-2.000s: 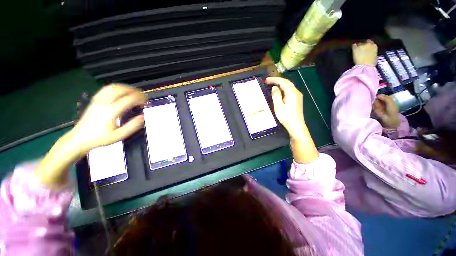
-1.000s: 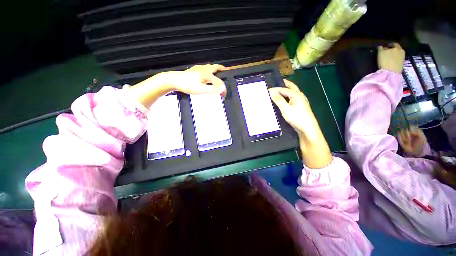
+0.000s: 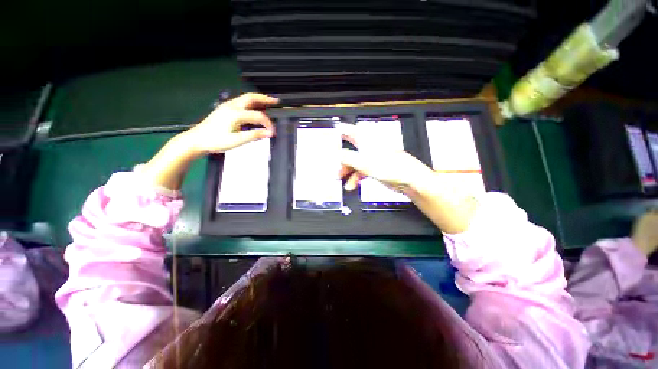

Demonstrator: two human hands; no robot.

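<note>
The black foam tray (image 3: 325, 226) lies in front of me with smartphones in its four recesses, all with bright white screens. My left hand (image 3: 229, 128) is over the top of the leftmost phone (image 3: 244, 176), fingers apart and bent towards its upper edge. My right hand (image 3: 386, 169) reaches across the third phone (image 3: 381, 137), its fingertips at the right edge of the second phone (image 3: 316, 166). Whether those fingers grip the phone cannot be told. The rightmost phone (image 3: 453, 148) shows an orange-red line and is partly hidden by my right arm.
Stacked black trays (image 3: 375, 50) stand behind the work tray, with a wooden strip (image 3: 404, 103) between. A wrapped pole (image 3: 559, 76) leans at the upper right. The green mat (image 3: 108, 166) runs both ways. Another person's pink sleeve (image 3: 613, 281) and a neighbouring tray (image 3: 606, 173) are at the right.
The view has turned, so the tray looks straighter. My left hand has gone from the middle phones to the leftmost one. My right hand has moved left from the rightmost phone to the second.
</note>
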